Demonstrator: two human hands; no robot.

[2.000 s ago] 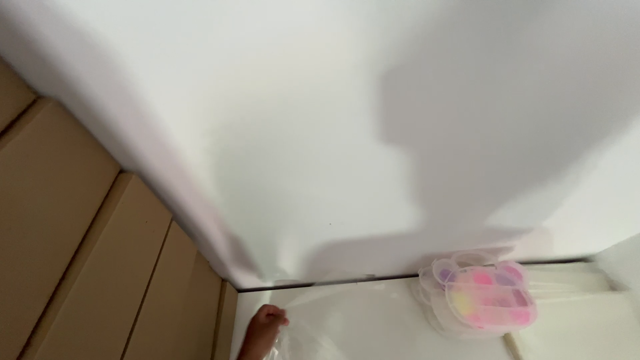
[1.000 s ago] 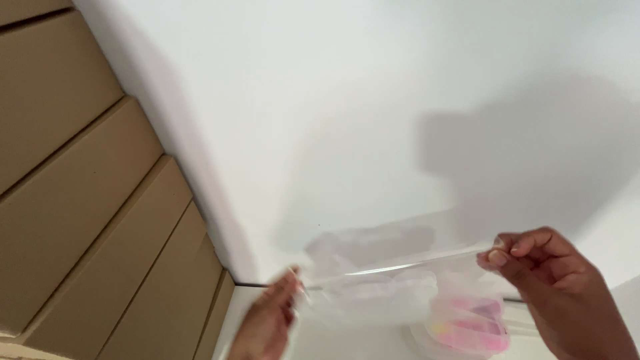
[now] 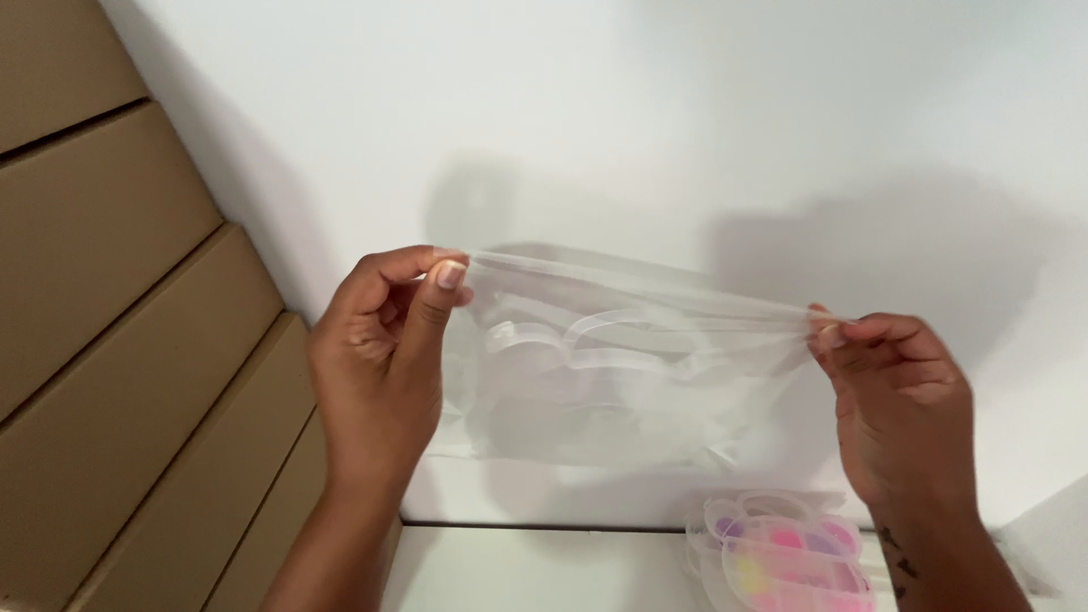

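Observation:
A clear plastic bag (image 3: 595, 425) is stretched between my two hands in front of the white wall. My left hand (image 3: 395, 331) pinches its upper left corner between thumb and fingers. Its upper right corner is held the same way by my right hand (image 3: 892, 382). Inside or behind the bag shows a translucent curved plastic shape (image 3: 595, 353); which of the two, I cannot tell. Below the bag, near my right wrist, a clear plastic case (image 3: 799, 552) with rounded ears and pink, purple and yellow contents lies on the white surface, partly cut off by the frame's bottom.
Brown cardboard boxes (image 3: 110, 289) line the left side, close to my left forearm. A white wall (image 3: 552, 102) stands behind the hands, with shadows on it. The white surface (image 3: 527, 569) meets the wall at the bottom.
My right hand, out of view two seconds ago, came in at the right and holds the bag. Since one second ago both hands have risen, and the bag hangs spread between them.

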